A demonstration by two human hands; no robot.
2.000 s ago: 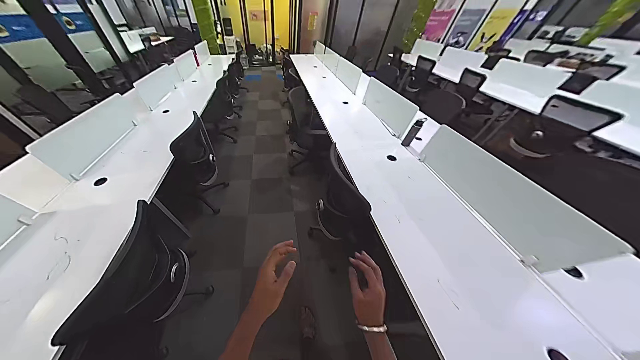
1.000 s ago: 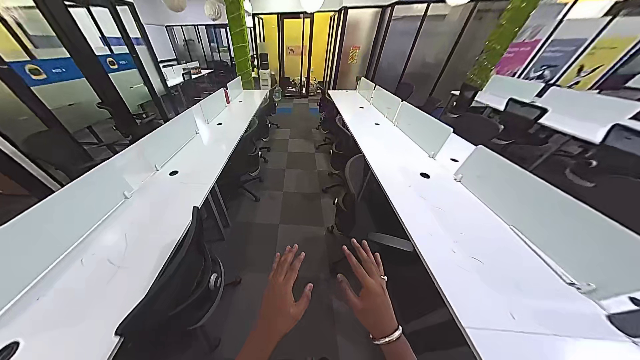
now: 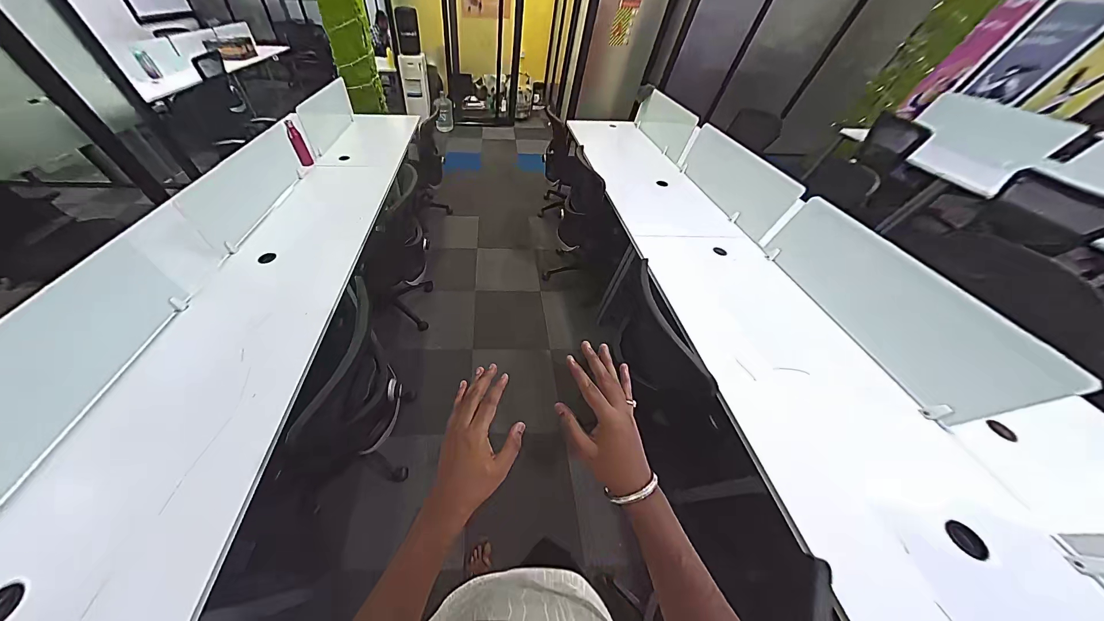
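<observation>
My left hand (image 3: 476,440) is held out over the carpeted aisle, fingers apart, with nothing in it. Beside it on the right, not touching it, my right hand (image 3: 608,423) is spread in the same way and holds nothing; it wears a ring and a metal bracelet (image 3: 632,492). Nearest to the right hand is a black mesh office chair (image 3: 660,336) at the right desk row. Another black office chair (image 3: 345,388) stands to the left of my left hand. Below the hands, a bare foot (image 3: 479,558) shows on the floor.
Long white desks (image 3: 285,319) (image 3: 776,345) with frosted dividers (image 3: 906,319) flank the carpet-tile aisle (image 3: 509,319). A pink bottle (image 3: 299,143) stands on the left row. Ahead are a green-covered pillar (image 3: 352,56), a water dispenser (image 3: 413,69), a large clear water bottle (image 3: 443,112) and glass doors (image 3: 485,60).
The view has moved forward along the aisle, and the pink bottle and the doors look nearer. Both hands stay raised and empty, their fingers more spread than two seconds ago.
</observation>
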